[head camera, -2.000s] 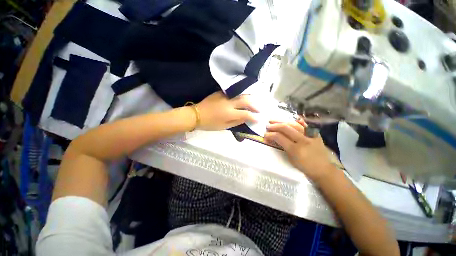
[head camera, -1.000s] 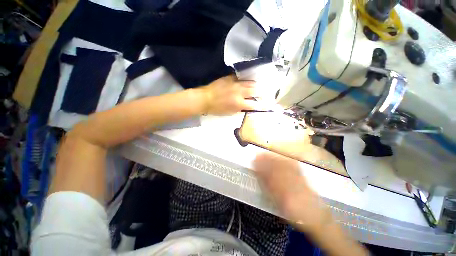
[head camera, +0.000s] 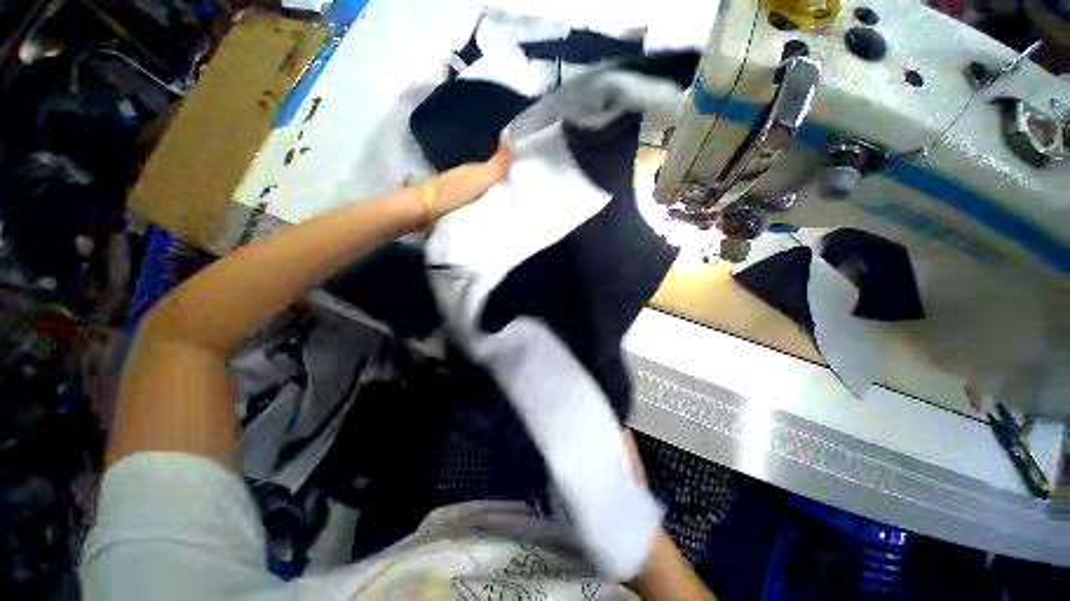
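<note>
The garment panel (head camera: 598, 252), navy with white sections, is lifted and bunched between the machine and the lap. Part of it lies on the table and a blurred white end hangs over the front edge. My left hand (head camera: 475, 179) grips its white part, with the fingertips hidden by cloth. My right hand is mostly covered by the hanging white end; a sliver of it (head camera: 635, 456) and the forearm show, so its grip cannot be seen. The needle area (head camera: 704, 229) is brightly lit, just right of the panel.
The white sewing machine head (head camera: 868, 141) fills the upper right. Navy and white cut pieces (head camera: 874, 272) lie right of the needle. Thread snips (head camera: 1018, 452) lie at the table's right. A brown cardboard piece (head camera: 217, 135) is at the left end. A blue crate (head camera: 862, 552) is below the table.
The panel has been pulled off the table's left part towards the lap and turned. My left hand has moved up and left with it. My right hand has moved down, under the cloth.
</note>
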